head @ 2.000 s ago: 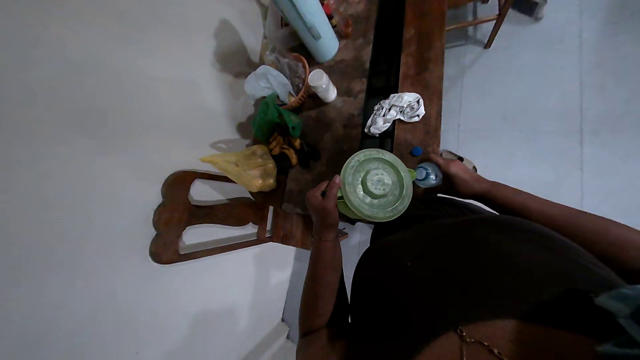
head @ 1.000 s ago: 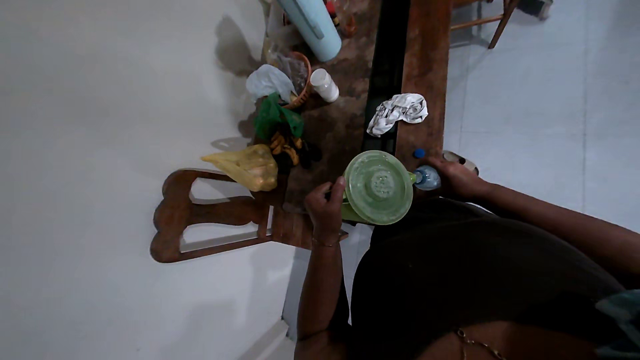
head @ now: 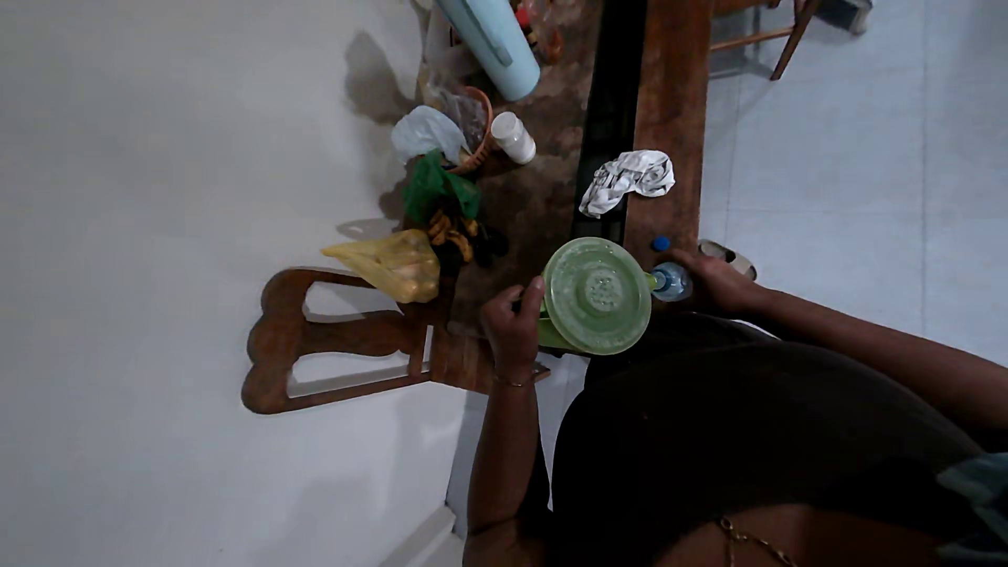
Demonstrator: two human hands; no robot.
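My left hand grips the handle of a green plastic pitcher with a round lid, tilted so that its lid faces the camera. The pitcher's spout meets the mouth of a clear plastic bottle. My right hand is around the far side of that bottle, its fingers partly hidden. A blue bottle cap lies on the wooden table just above the bottle. Farther up is a crumpled white cloth with dark marks.
A wooden chair stands at the left. On the table are a yellow plastic bag, a green bag, bananas, a basket, a white container and a light blue flask.
The pitcher has tilted slightly in my left hand, and the liquid or bubbles under its lid look different. My right hand stays at the bottle.
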